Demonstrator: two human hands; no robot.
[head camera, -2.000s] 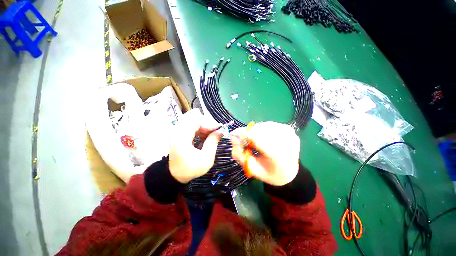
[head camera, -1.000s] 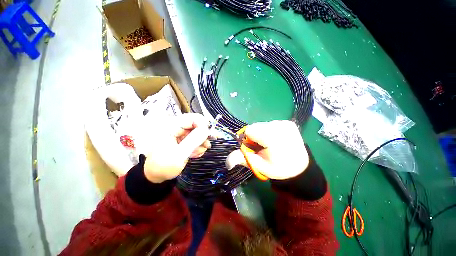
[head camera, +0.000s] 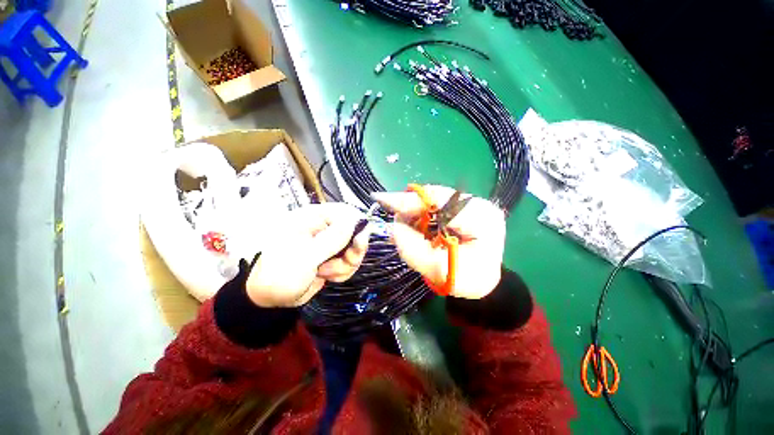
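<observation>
My left hand (head camera: 307, 255) pinches a black cable end with a pale tip (head camera: 373, 210) between thumb and fingers. My right hand (head camera: 462, 246) holds orange-handled scissors (head camera: 440, 228) in the palm, their dark blades pointing up and right, away from the cable end. The right thumb and forefinger are close to the cable tip; whether they touch it cannot be told. Under both hands lies a dense bundle of black cables (head camera: 365, 293) at the table edge. A curved black cable bundle (head camera: 501, 136) with silvery tips arcs on the green mat.
A clear bag of small parts (head camera: 607, 191), spare orange scissors (head camera: 600, 371) and loose black cables (head camera: 604, 297) lie at right. A box with white plastic bags (head camera: 263, 140) and a small cardboard box (head camera: 246, 92) stand at left. Black coils (head camera: 407, 8) lie at the far side.
The scissors blades, which pointed towards the cable end a second ago, are now turned back into my right palm. My right fingers have moved up to the tip that my left hand still holds.
</observation>
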